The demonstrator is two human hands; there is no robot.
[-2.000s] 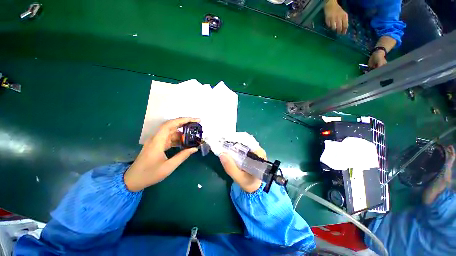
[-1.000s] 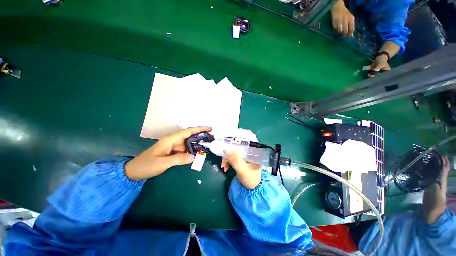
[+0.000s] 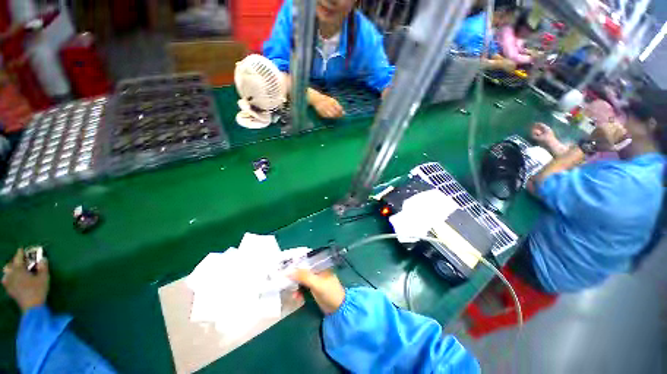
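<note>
My left hand (image 3: 26, 281) is at the far left edge of the view, its fingers around a small black and silver unit (image 3: 33, 257) near the belt's edge. My right hand (image 3: 320, 286) holds the clear dispensing syringe (image 3: 318, 260) low over the right side of the white wiping papers (image 3: 238, 281). The syringe's tip is hard to make out against the papers. The papers lie on tan cardboard (image 3: 179, 340). A pale air hose (image 3: 505, 276) loops from the syringe's rear past the dark controller box (image 3: 468, 232).
Two small units (image 3: 85, 218) (image 3: 261, 169) lie on the green conveyor belt (image 3: 219, 197). Beyond are blister trays (image 3: 164, 117) and a cream desk fan (image 3: 261, 84). A metal post (image 3: 391, 109) rises beside the box. Workers in blue sit across and at right, near a black fan (image 3: 503, 169).
The view has swung up, showing trays and people. My left hand has moved from beside the syringe to the far left with a unit. My right hand still holds the syringe, now over the papers.
</note>
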